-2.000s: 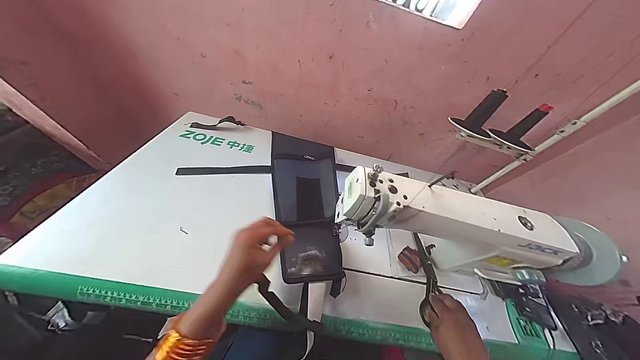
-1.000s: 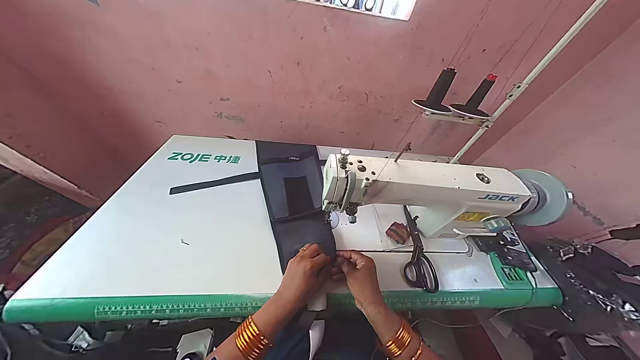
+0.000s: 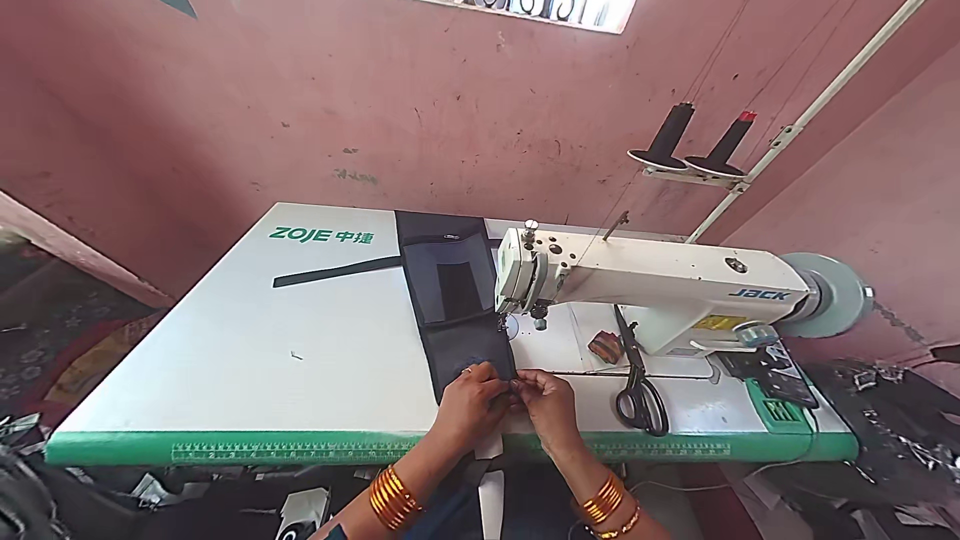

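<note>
A dark fabric piece with straps lies lengthwise on the sewing table, its right edge beside the needle area of the white Jack sewing machine. My left hand rests on its near end, fingers pinching the near right corner. Close against it, my right hand pinches the same edge with thumb and forefinger. What exactly lies between the fingertips is hidden. A black strap extends left from the piece. White strips hang below my hands over the table's front edge.
Black-handled scissors lie right of my right hand, near a small reddish-brown bundle. Two dark thread cones stand on a holder behind the machine. A dark phone-like object lies at the table's right end. A green ruler edge runs along the front.
Two seconds ago my right hand was at the scissors and my left was raised over the fabric. The scissors now lie released, and both hands are together at the fabric's near corner.
</note>
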